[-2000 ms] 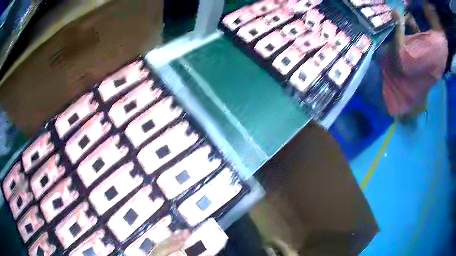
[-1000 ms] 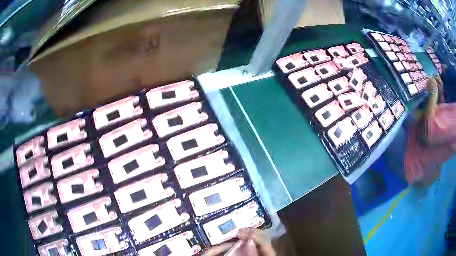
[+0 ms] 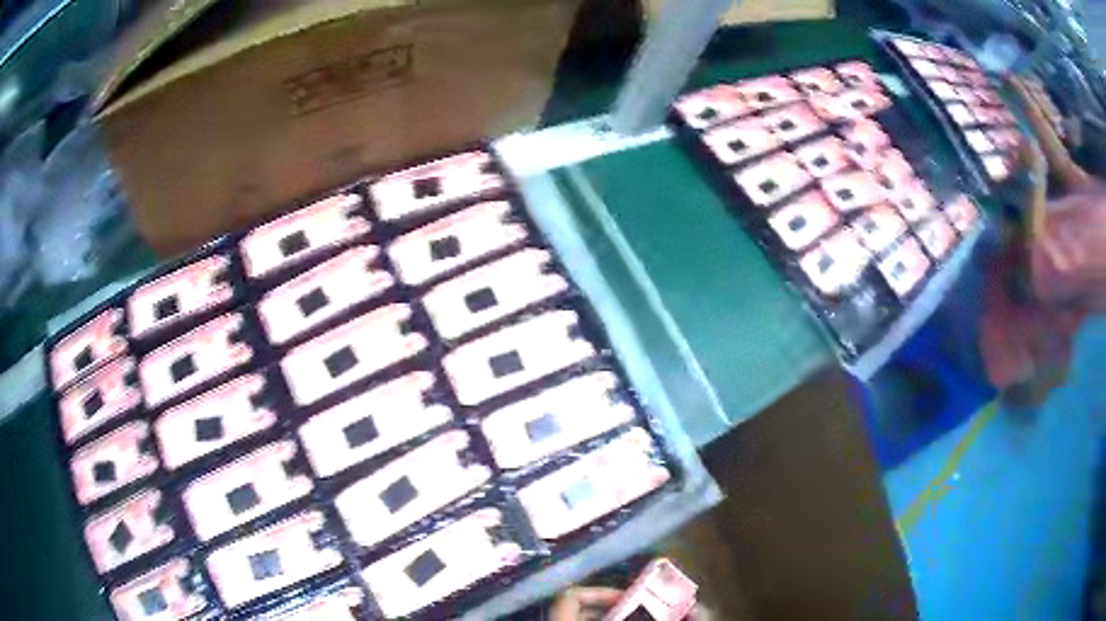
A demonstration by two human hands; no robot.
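A black blister tray (image 3: pixel 516 540) fills the left and middle of the view, with rows of pink-white housings (image 3: pixel 361 431), each with a dark or grey square. At the bottom edge, fingertips of what looks like my left hand (image 3: pixel 585 603) hold a loose housing (image 3: pixel 657 594) by its left side. It is tilted, just off the tray's near right corner. Most of the hand is cut off by the frame. My right hand cannot be made out.
A brown carton (image 3: pixel 328 121) stands behind the tray; another (image 3: pixel 801 497) is at lower right. Beyond the green surface (image 3: pixel 703 279) lies a second filled tray (image 3: pixel 867 322), then a third. A person in pink (image 3: pixel 1061 267) is at far right.
The fingers and loose housing have moved from the tray's near right edge to just below it. The view has shifted, so the trays appear higher. The other fingers seen earlier no longer show.
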